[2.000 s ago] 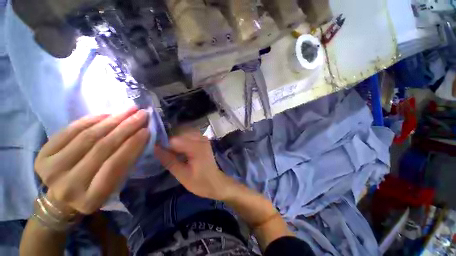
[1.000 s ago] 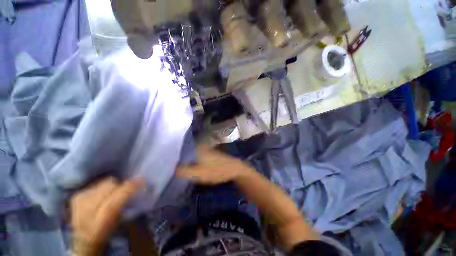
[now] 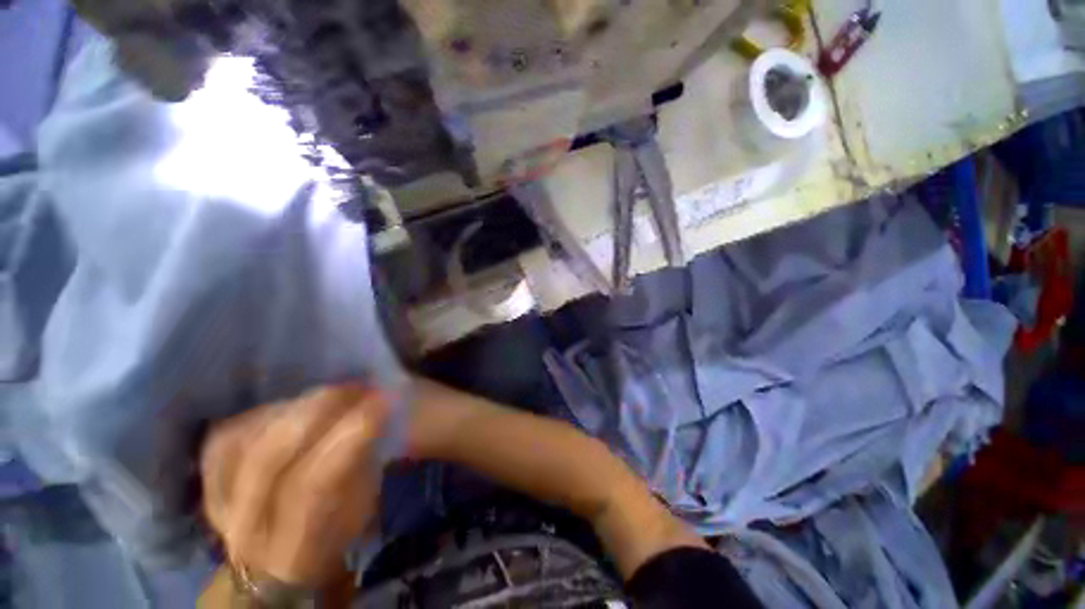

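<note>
The light blue-grey garment piece (image 3: 226, 286) runs from the bright needle area (image 3: 256, 143) of the overlock machine (image 3: 524, 71) down towards my lap. My left hand (image 3: 292, 482) is blurred and closed on the cloth's lower right edge. My right hand (image 3: 399, 416) meets it at the same edge; its fingers are mostly hidden behind my left hand and the cloth, so its grip cannot be made out. The needle and presser foot are washed out by the lamp.
A heap of blue-grey pieces (image 3: 797, 369) hangs below the table edge at the right. A forked grey bracket (image 3: 643, 196) stands under the machine front. A white tape roll (image 3: 786, 93), red-handled snips (image 3: 846, 43) and yellow handles (image 3: 773, 33) lie on the table (image 3: 928, 107).
My hands have come together at the cloth's lower edge; a second ago they were apart. The cloth has spread from the needle over the bed since two seconds ago. The view has shifted.
</note>
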